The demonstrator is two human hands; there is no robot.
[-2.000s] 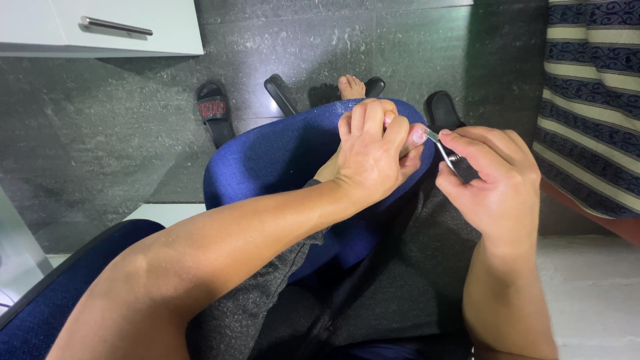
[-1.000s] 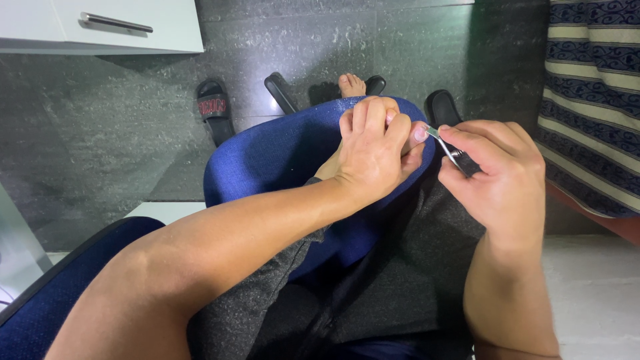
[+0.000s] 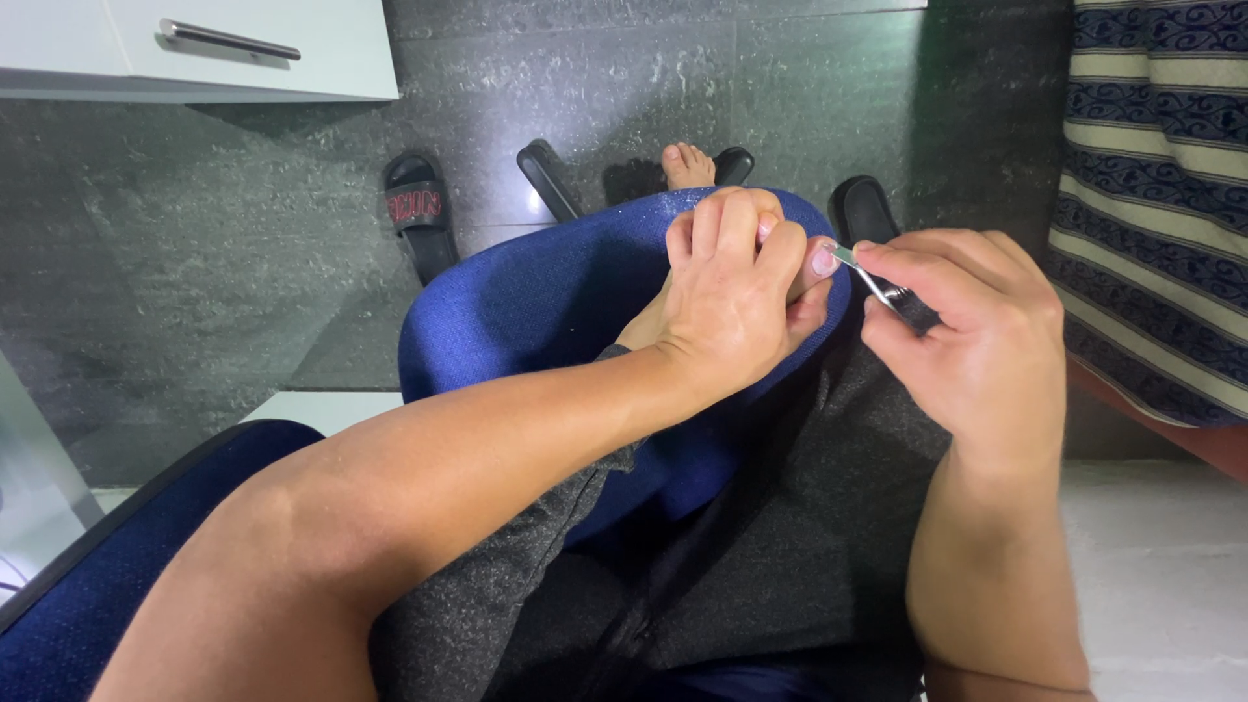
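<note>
My left hand (image 3: pixel 736 292) is wrapped around the toes of one bare foot, which rests on a blue fabric chair seat (image 3: pixel 526 292). The big toe (image 3: pixel 824 258) sticks out past my fingers on the right. Between the thumb and fingers of my right hand (image 3: pixel 970 317) is a metal nail clipper (image 3: pixel 873 283), its tip at the nail of that toe. My fingers cover part of the clipper. The other bare foot (image 3: pixel 688 166) shows beyond the seat's far edge.
A black slide sandal (image 3: pixel 419 210) with red lettering lies on the grey tiled floor, and another black sandal (image 3: pixel 865 210) is beyond my right hand. Black chair-base legs (image 3: pixel 548 180) show past the seat. A white drawer front (image 3: pixel 253 44) stands upper left; patterned striped fabric (image 3: pixel 1150 195) hangs at right.
</note>
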